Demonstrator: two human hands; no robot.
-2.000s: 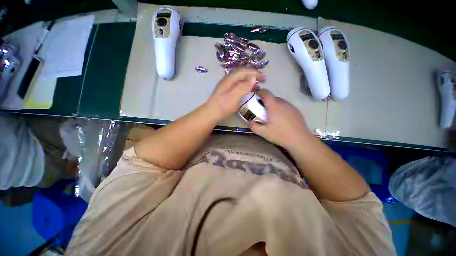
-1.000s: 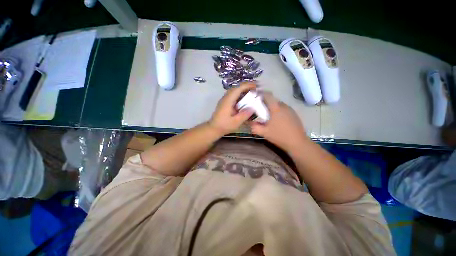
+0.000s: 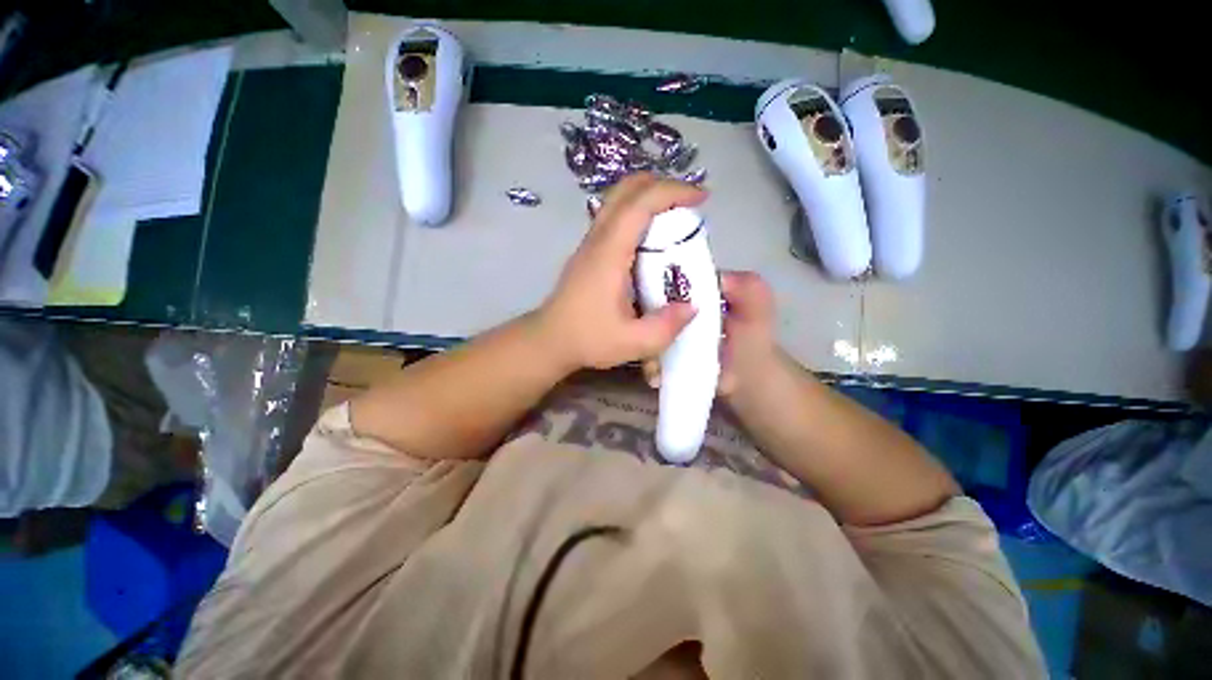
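Note:
A glossy white handset [image 3: 686, 365] is held upright in front of my body, wide head away from me, handle towards me. A shiny oval piece [image 3: 677, 283] shows on its upward face. My left hand [image 3: 614, 286] grips the head from the left, with the thumb beside the oval. My right hand [image 3: 747, 332] is at the handset's right side; its fingers are partly hidden behind it. A pile of shiny pinkish oval pieces [image 3: 618, 140] lies just beyond my left hand. A single oval piece [image 3: 522, 197] lies left of the pile.
A handset [image 3: 427, 146] lies panel up at left. Two handsets [image 3: 827, 186] [image 3: 897, 186] lie side by side at right, another [image 3: 1186, 272] at the far right. White paper [image 3: 166, 133] and a dark flat rectangle [image 3: 64, 217] lie at far left. People's sleeves show on both sides.
The held handset has been turned so its oval-bearing face and full handle now show. My left thumb has moved onto this face, and my right hand has shifted to the handset's right side.

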